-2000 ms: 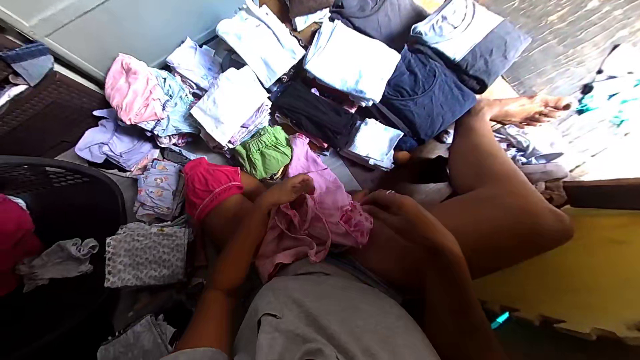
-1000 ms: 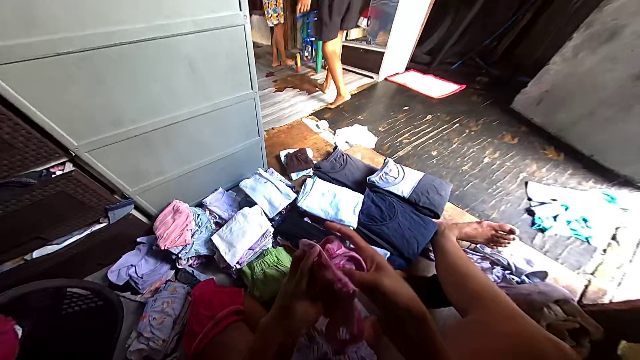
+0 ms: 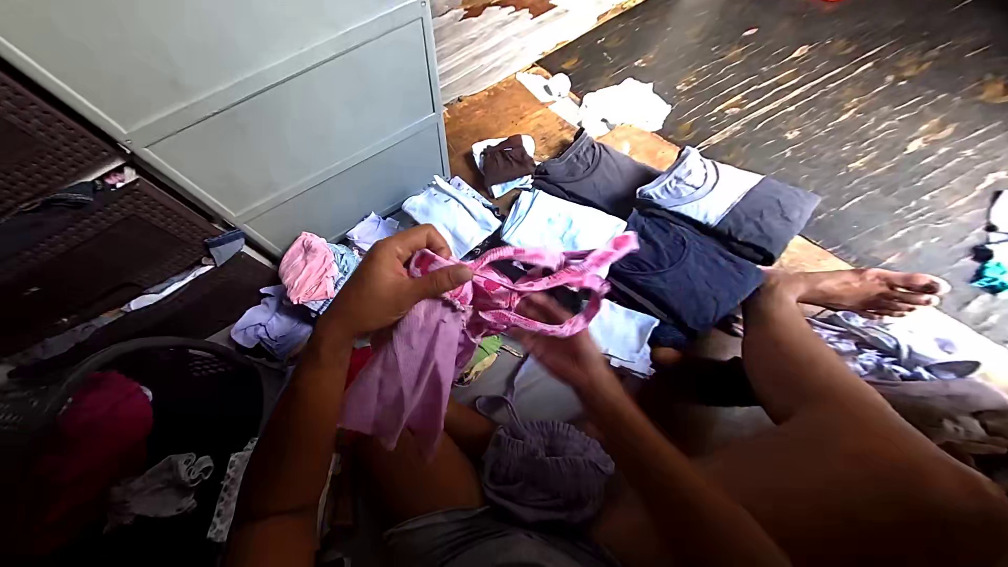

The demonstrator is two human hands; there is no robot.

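A pink garment with straps [image 3: 417, 370] hangs in front of me. My left hand [image 3: 402, 283] grips its gathered upper edge between thumb and fingers. Beneath the looped straps is my right hand [image 3: 559, 339], blurred; whether its fingers hold the fabric I cannot tell. A greyish-purple gathered garment [image 3: 547, 468] lies in my lap. Past my hands are folded clothes: a navy shirt [image 3: 681, 268], a grey and white shirt [image 3: 732, 201], a dark grey shirt [image 3: 594, 173], white pieces [image 3: 563, 220] and a pink bundle [image 3: 309, 268].
At lower left stands a dark plastic basket [image 3: 189, 346] with clothes inside. Dark woven-pattern drawers [image 3: 102, 260] with cloth poking out and a pale metal cabinet [image 3: 315, 118] border the left side. White cloth [image 3: 626, 106] lies on the floor; my bare foot [image 3: 874, 291] rests at right.
The pink garment was low at my lap two seconds ago and is now held up, its straps spread. The greyish-purple garment now shows in my lap. The view has shifted considerably.
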